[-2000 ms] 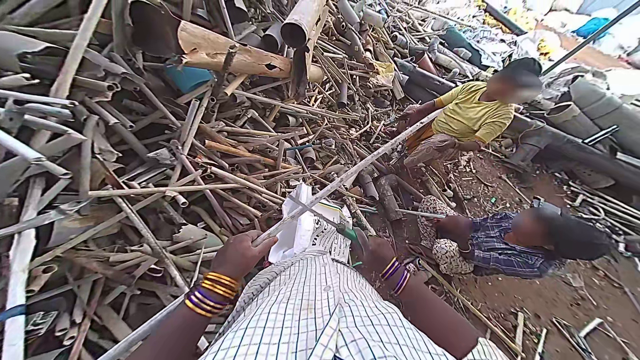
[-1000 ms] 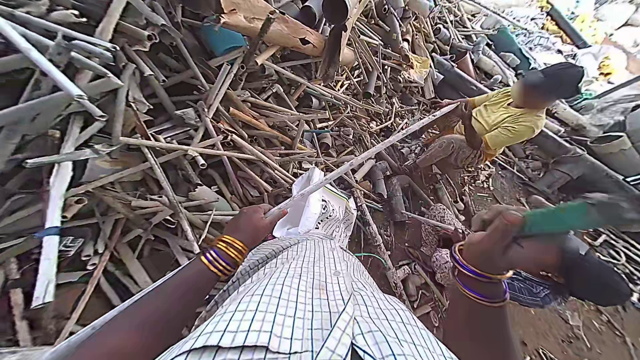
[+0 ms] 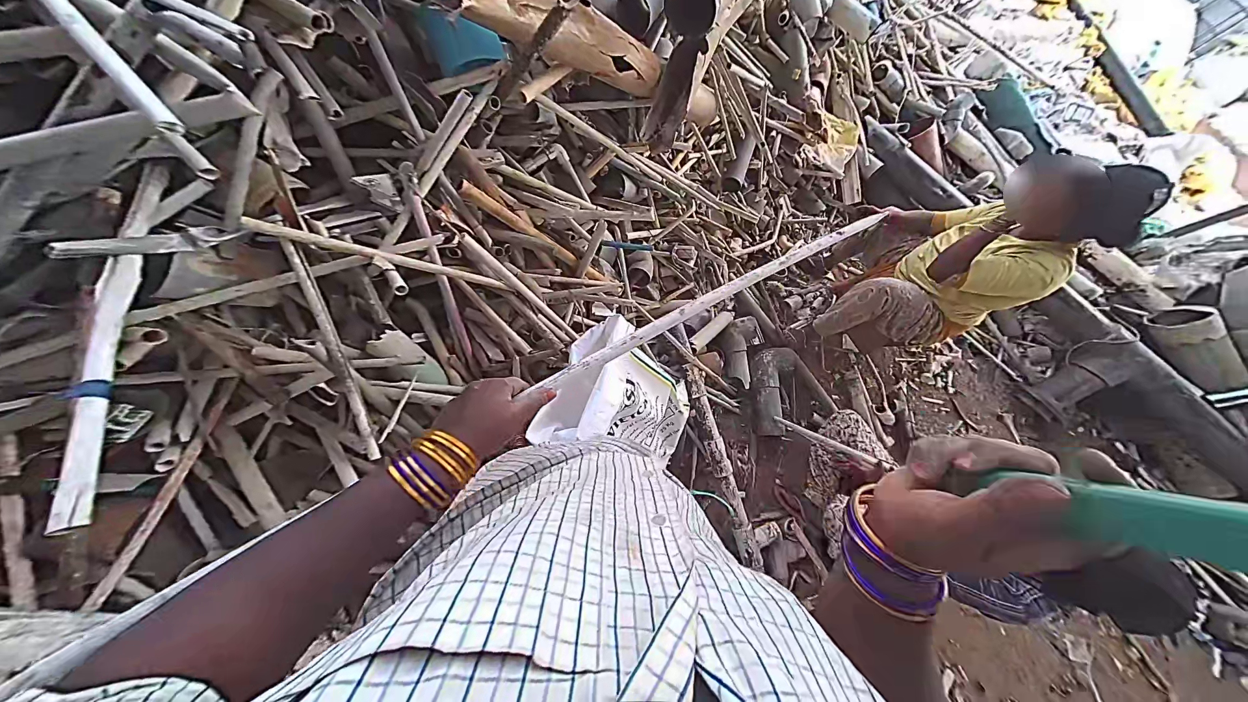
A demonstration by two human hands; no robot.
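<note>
My left hand point(image 3: 494, 417), with yellow and purple bangles above it, is closed around a long pale pipe point(image 3: 707, 300). The pipe slants away up and to the right, its far end near the hand of a person in yellow. Behind it, close to my left hand, is a white printed sack point(image 3: 629, 390). Raised at the right, my right hand point(image 3: 985, 502) grips a green tool point(image 3: 1160, 522), which is blurred and runs out past the frame edge; what kind of tool it is I cannot tell.
A large heap of scrap plastic pipes point(image 3: 390, 244) fills the left and middle. A person in a yellow shirt point(image 3: 985, 268) squats at the right, and another person point(image 3: 1004, 597) is partly hidden behind my right hand. Thick grey pipes point(image 3: 1141, 361) lie at the right, over brown soil point(image 3: 975, 400).
My right hand has moved from beside the long pipe, close to my body, out to the right and up with the green tool. My left hand keeps its hold on the pipe.
</note>
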